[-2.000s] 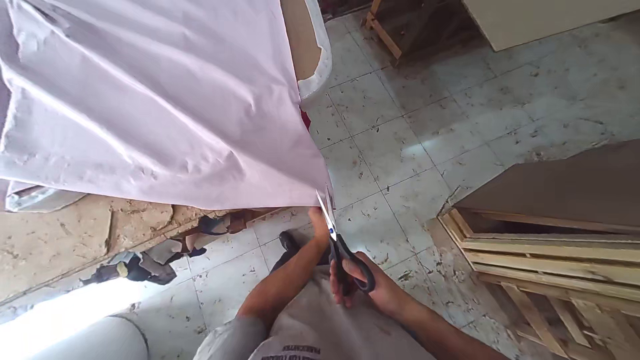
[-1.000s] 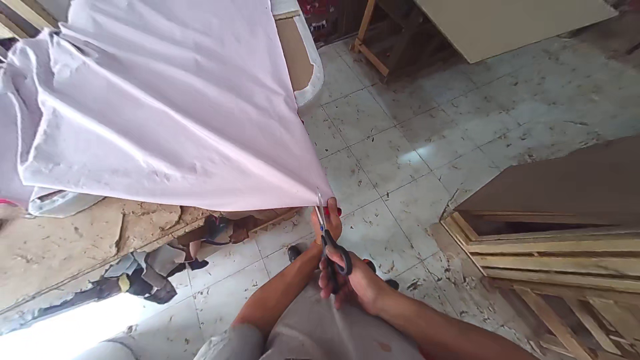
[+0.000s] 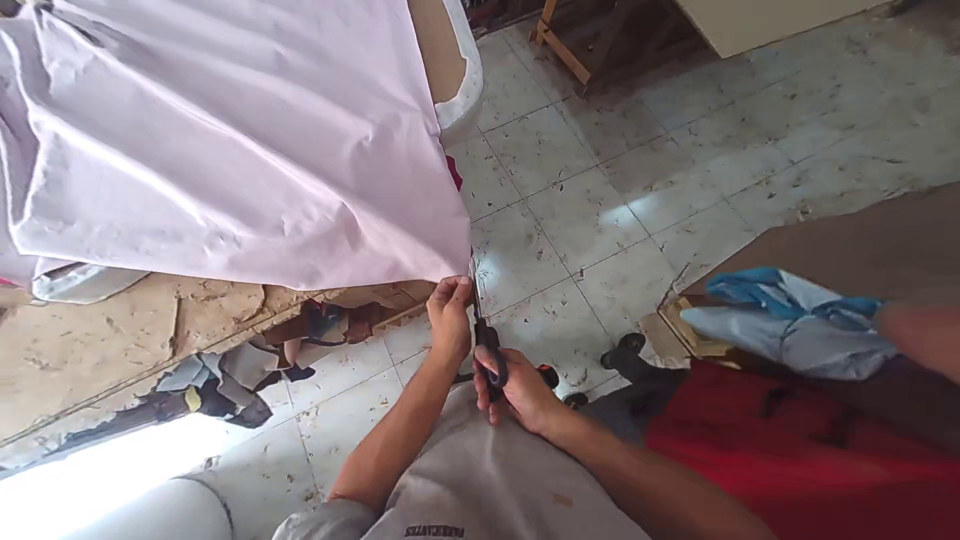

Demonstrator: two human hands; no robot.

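My left hand (image 3: 451,315) pinches the lower right corner of a pale pink cloth (image 3: 247,150), pulling it taut over the wooden table. In my right hand (image 3: 517,386) are black-handled scissors (image 3: 484,337), fingers in the loops, blades pointing away from me beside the left fingertips at the cloth's edge. The blades look narrow and nearly closed; whether cloth lies between them cannot be told. A padded piece with a white rim (image 3: 466,82) shows partly from under the cloth's right side.
A wooden table (image 3: 112,330) has fabric scraps (image 3: 232,375) below its edge. On the right, a person in red clothing (image 3: 787,442) stands close, with a blue and grey bundle (image 3: 795,322) by their arm. Beyond are a brown board (image 3: 855,232) and a wooden frame (image 3: 562,49).
A person in red with a blue and grey bundle has come into view at right. My left hand still holds the cloth corner, and the scissors stay in my right hand.
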